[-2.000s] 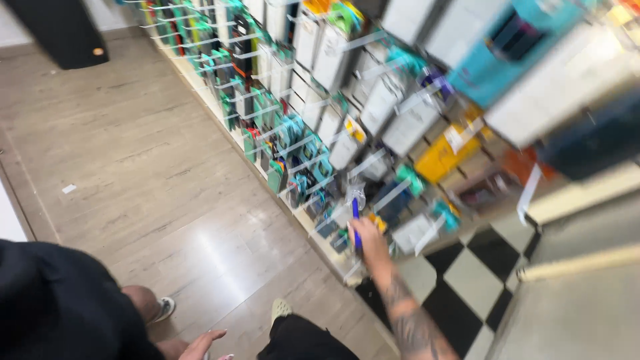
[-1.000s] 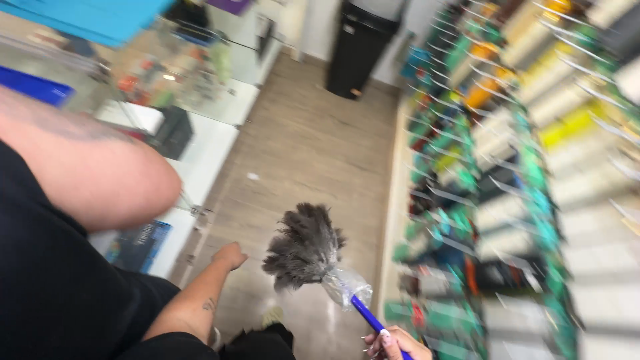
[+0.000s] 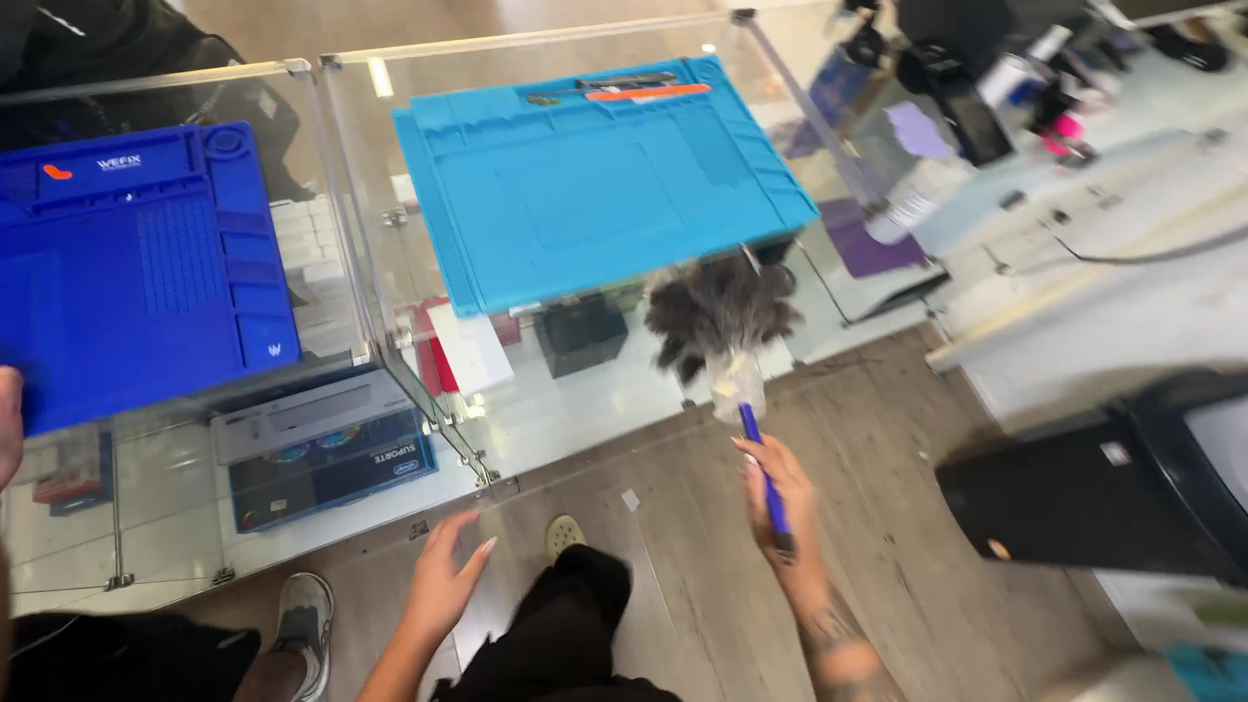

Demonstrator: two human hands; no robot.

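Note:
My right hand point(image 3: 777, 492) is closed around the blue handle of a feather duster point(image 3: 723, 310). The duster's grey feathers are at the front of the glass display case point(image 3: 624, 409), by the lower right edge of a light-blue silicone work mat point(image 3: 604, 185). Clear plastic wraps the base of the feathers. My left hand point(image 3: 444, 575) is held over the floor in front of the case, fingers apart and empty. Tools, one of them orange, lie in the mat's top tray. A dark-blue silicone work mat point(image 3: 117, 283) lies on the case at the left.
A co-worker's hand point(image 3: 8, 424) touches the dark-blue mat's left edge, and a shoe point(image 3: 304, 629) stands near my feet. Boxes point(image 3: 331, 458) sit inside the glass case. A black bin point(image 3: 1092, 478) stands at the right. Cables and small devices lie on the right-hand counter.
The view has swung from the hanging-goods wall to the glass case. The duster, earlier over the floor near that wall, is now at the case front, still in my right hand.

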